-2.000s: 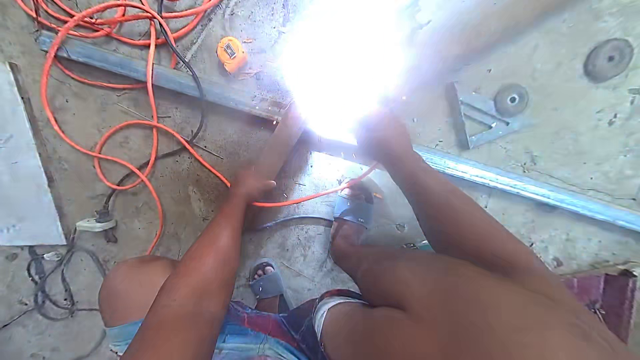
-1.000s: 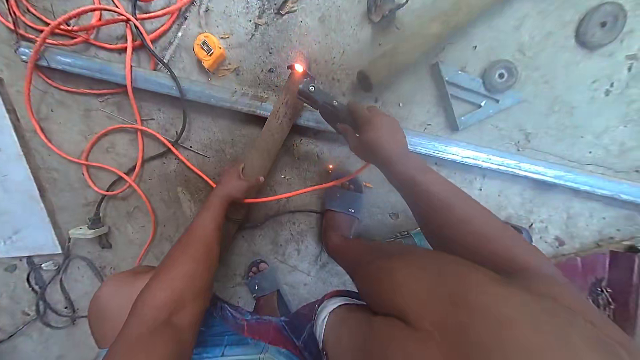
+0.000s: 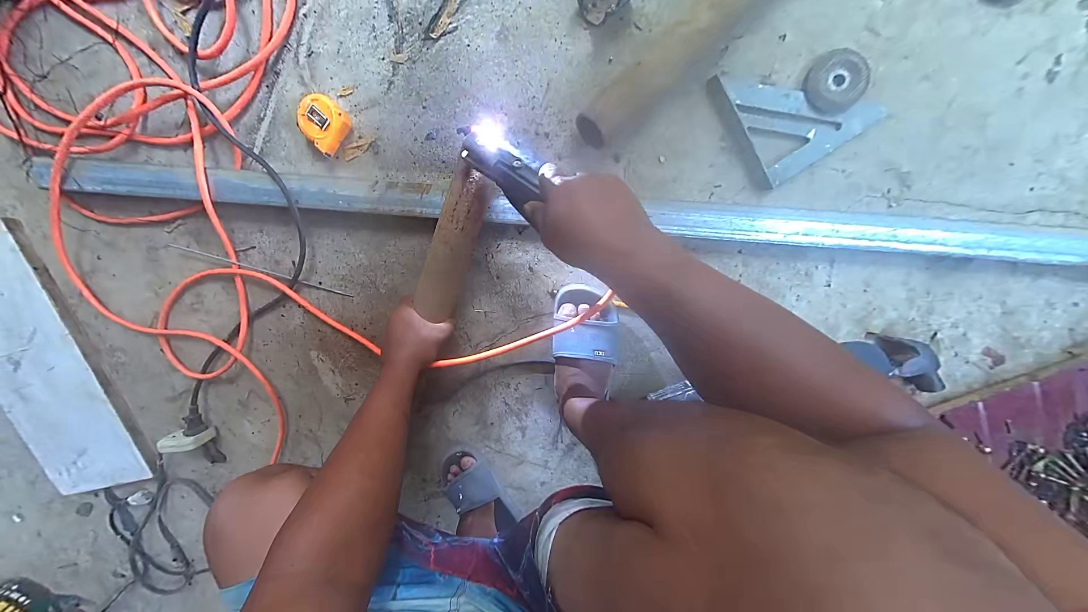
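My right hand (image 3: 586,217) is closed around a black welding electrode holder (image 3: 510,174), with a small white-violet arc glowing at its jaws. My left hand (image 3: 415,340) grips the lower part of a rusty metal pipe (image 3: 450,246). The pipe's upper end lies across a long galvanized steel bar (image 3: 765,229), close beneath the holder's head. An orange cable (image 3: 501,348) runs past my left hand toward my right forearm. Glare hides the electrode and the exact spot at the pipe's end.
An orange tape measure (image 3: 323,125), a second pipe (image 3: 654,76), a metal triangle square (image 3: 799,127) and a grinding disc (image 3: 837,80) lie on the concrete. Tangled orange cable (image 3: 127,81), a black cord with a plug connector (image 3: 187,439) and a pale flat panel (image 3: 59,374) are at left.
The large white arc glare of two seconds ago shrank to a small red glow, and now a small white-violet arc shows at the holder. Both hands keep their holds.
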